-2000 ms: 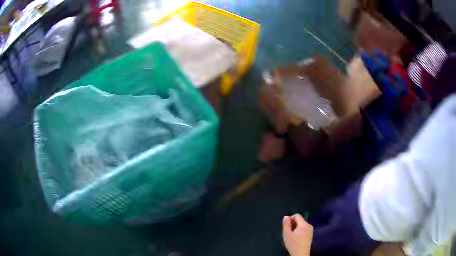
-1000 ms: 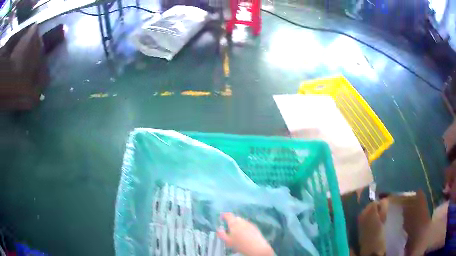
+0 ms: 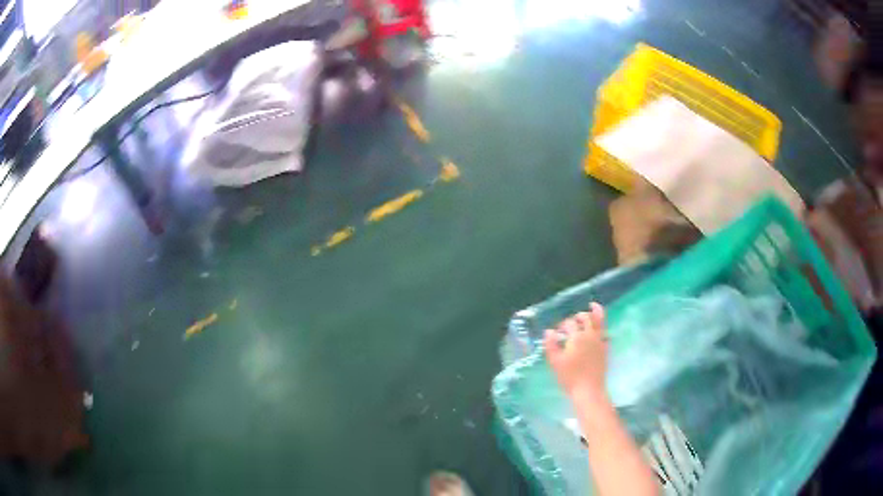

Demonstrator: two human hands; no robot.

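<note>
A green-teal perforated crate (image 3: pixel 828 387) with a clear bluish liner (image 3: pixel 678 339) stands tilted in view at the lower right. Slim white units (image 3: pixel 675 453) show in it under and beside the liner; the rest is hidden. My right hand (image 3: pixel 578 354), bare, is over the crate's left part with its fingers somewhat apart. It appears empty; whether it touches the liner cannot be told. My left hand is not clearly in view. A small blurred pale shape at the bottom edge cannot be identified.
A yellow slotted crate (image 3: pixel 702 87) with pale cardboard (image 3: pixel 687 160) on it stands behind the green crate. A white bag (image 3: pixel 257 121) lies by a long pale bench (image 3: pixel 126 87). A red stool (image 3: pixel 395 24) is at the top. Brown cartons are at the left and right edges.
The view has swung, so the green crate has shifted from bottom centre to the lower right and looks tilted. My right hand has moved from over the crate's contents towards its left rim.
</note>
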